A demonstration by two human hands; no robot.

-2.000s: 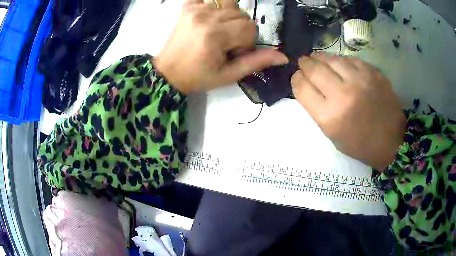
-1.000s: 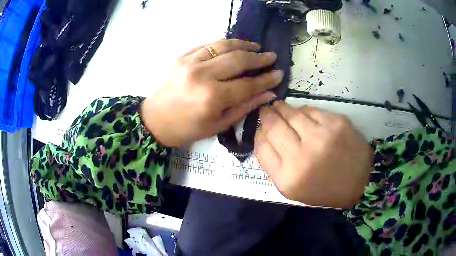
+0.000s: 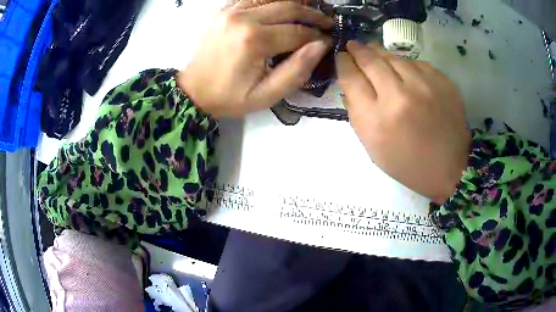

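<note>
A dark fabric band (image 3: 320, 76) with a line of zipper teeth lies under and between my hands, by the needle area at the top centre. My left hand (image 3: 259, 58) holds its left side, with thumb and fingers bent over it. My right hand (image 3: 399, 113) has its fingertips on the band's right side. Much of the band is hidden by my hands. The cream ribbed knob (image 3: 402, 35) is just above my right hand. The needle cannot be made out.
A dark heap of pieces with zipper teeth (image 3: 85, 49) lies at upper left, beside a blue bin (image 3: 18, 79). Dark lint specks lie at upper right. A printed ruler scale (image 3: 359, 220) runs along the white table's near edge. Crumpled white scraps (image 3: 171, 292) are below the table.
Both hands have moved up, away from the table's near edge, with the fabric band toward the needle area. The near end of the band no longer lies over the ruler scale.
</note>
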